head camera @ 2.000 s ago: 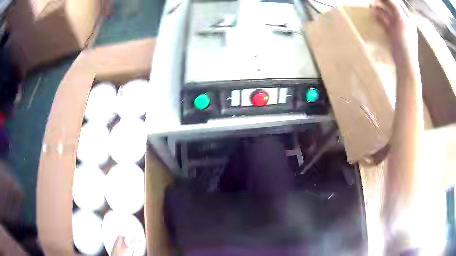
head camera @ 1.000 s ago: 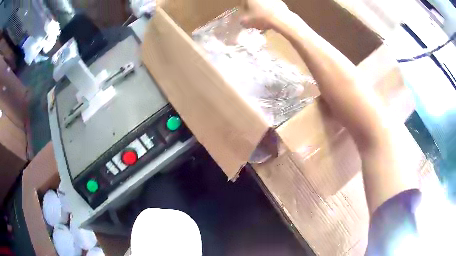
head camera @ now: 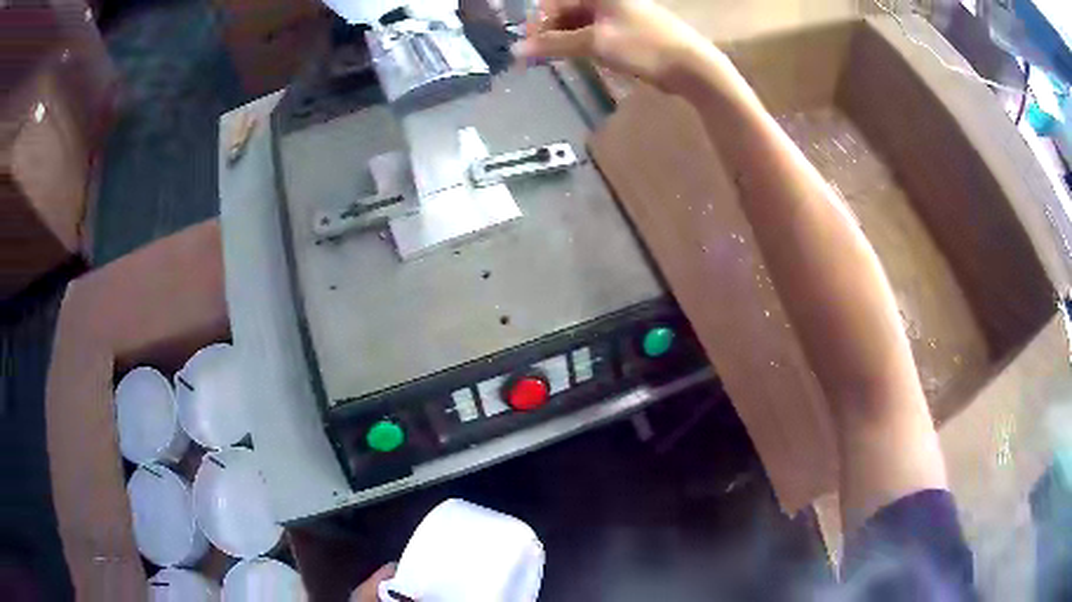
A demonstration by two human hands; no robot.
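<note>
A white plastic tub [head camera: 470,555] is at the bottom centre, tilted, in front of the machine. My left hand [head camera: 374,584] grips its left side; only a few fingertips show. My right hand [head camera: 611,38] is at the top, just right of the silvery press head [head camera: 426,53], with bent fingers. A blurred, shiny bit shows by its fingertips, but I cannot tell if it is held. The silvery fixture [head camera: 453,218] has no tub on it. Slotted clamp bars [head camera: 523,162] lie either side of it.
The left carton [head camera: 88,353] holds several white tubs. The right carton [head camera: 811,71] stands open beside the machine, under my right forearm. Green buttons [head camera: 386,435] and a red button [head camera: 528,393] line the front panel. A small tan tool [head camera: 242,138] lies on the table's left edge.
My view has turned back to the machine. My right hand has left the right carton's clear plastic and is beside the press head. The tub is in view with my left fingertips on it.
</note>
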